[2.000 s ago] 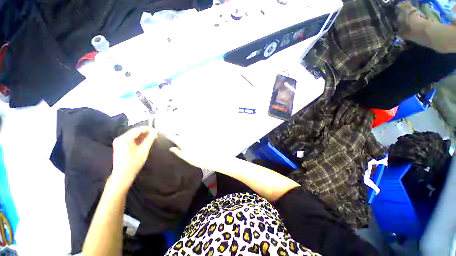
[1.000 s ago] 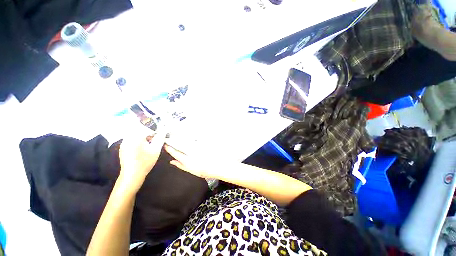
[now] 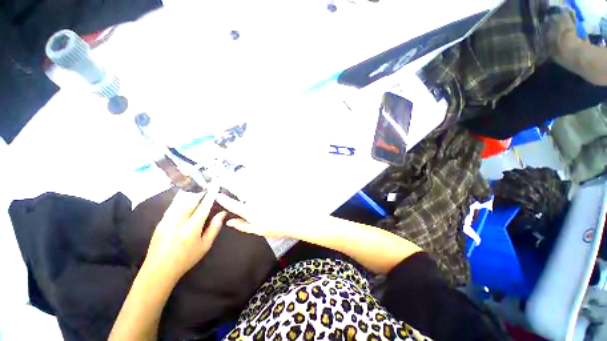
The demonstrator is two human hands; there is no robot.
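A dark garment piece (image 3: 86, 260) lies on the front left of the white table and runs under my hands towards the needle area (image 3: 203, 178) of the white sewing machine (image 3: 279, 40). My left hand (image 3: 178, 236) lies on the cloth, fingers stretched to the needle area and thumb apart. My right hand (image 3: 256, 216) is beside it on the right, its fingertips near the left fingertips. Glare hides whether either hand grips the cloth edge. A curved metal part (image 3: 173, 160) stands just behind the left fingertips.
A smartphone (image 3: 393, 128) and a small dark blue tool (image 3: 342, 150) lie right on the table. Plaid garments (image 3: 429, 200) heap at the right, by a blue bin (image 3: 499, 250). Another person's arm (image 3: 578, 50) shows top right. Dark cloth (image 3: 26, 66) lies behind the machine. A ribbed knob (image 3: 76, 56) stands out.
The view has moved closer to the machine head and shifted. My left fingers have straightened from a bunched pose, with the thumb now apart. My right hand stays near the needle area.
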